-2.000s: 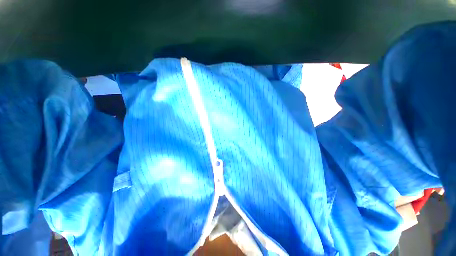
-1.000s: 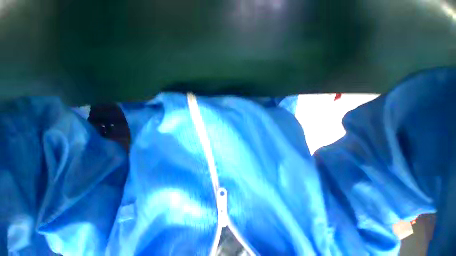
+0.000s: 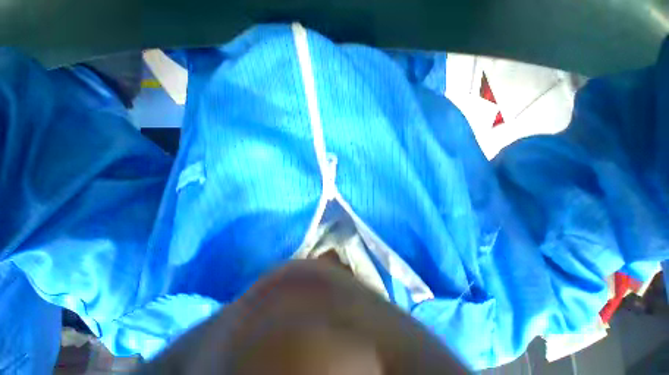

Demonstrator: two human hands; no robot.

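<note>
A blue finely striped work smock [image 3: 257, 132] fills the middle. Its white zip [image 3: 312, 102] runs down to an open collar with pale cloth inside. Wide blue sleeves spread to both sides. A large blurred brown rounded shape [image 3: 308, 322] covers the bottom centre, very close to the lens; I cannot tell for sure what it is. My left hand and my right hand do not show. No object is seen held or worked on.
A dark green surface [image 3: 220, 26] crosses the top, its edge meeting the smock. White sheets or cartons with red marks [image 3: 528, 95] lie at upper right. Red and white pieces [image 3: 616, 293] show at lower right. A pale piece [image 3: 169, 73] shows at upper left.
The green edge and smock first moved down in the view, then up, so less green and more of the collar show now. The blurred brown shape has come in at the bottom.
</note>
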